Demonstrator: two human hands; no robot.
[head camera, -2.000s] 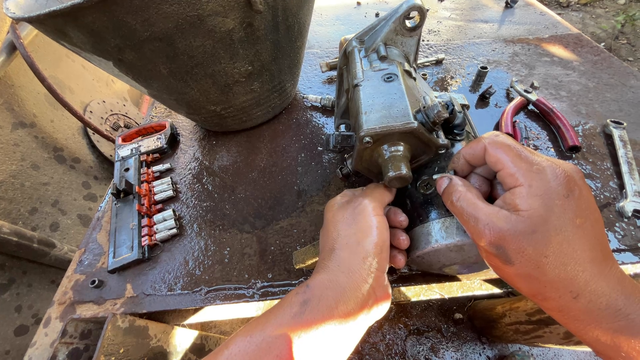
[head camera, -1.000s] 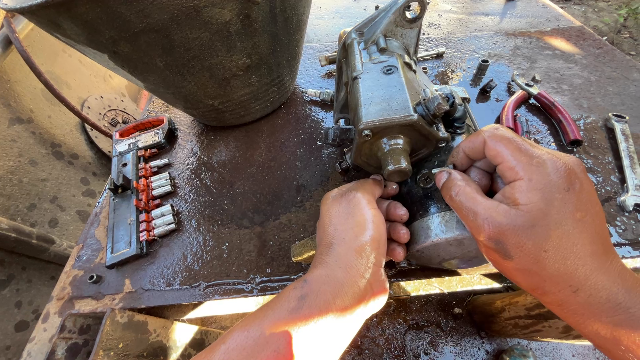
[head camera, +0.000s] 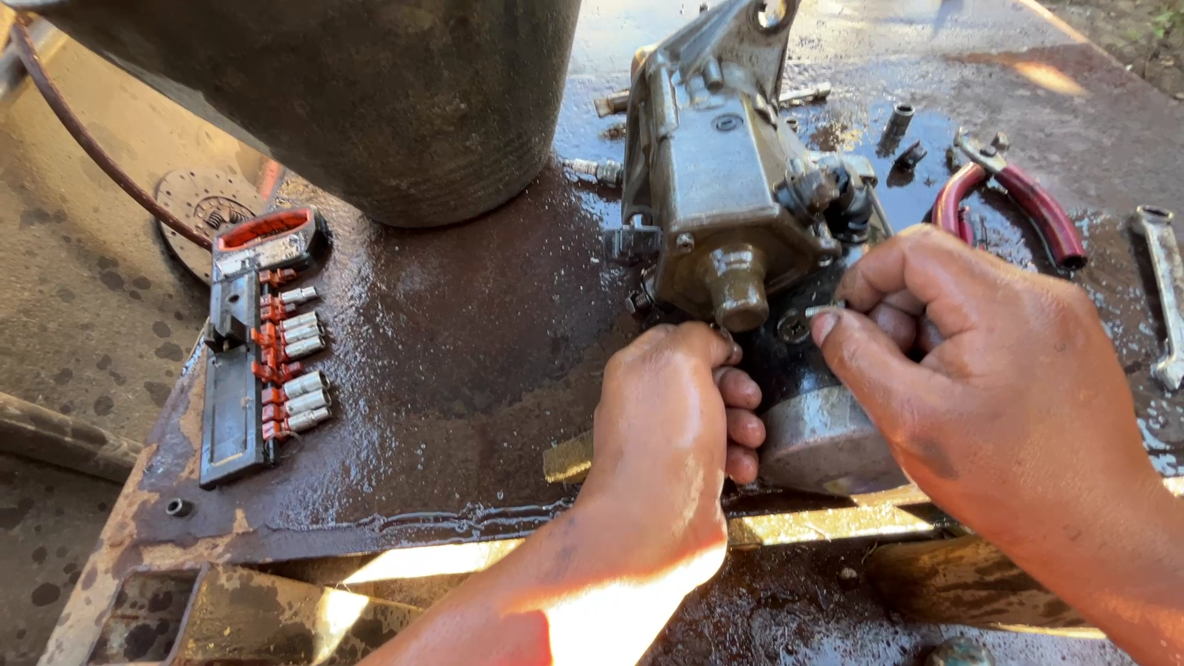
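A greasy metal starter motor rests on the wet metal bench top, its cylindrical body toward the near edge. My left hand is at its lower left, thumb and forefinger pinched just under the round boss; what they hold, if anything, is mostly hidden. At the right, my right hand pinches a small threaded screw between thumb and forefinger. The screw is beside a screw head on the dark part of the body. The fingers below the right forefinger are curled.
A large dark bucket stands at the back left. Nearer lies a socket rail with several sockets. Red-handled pliers, a wrench and loose sockets lie at the right. A spark plug lies left of the motor.
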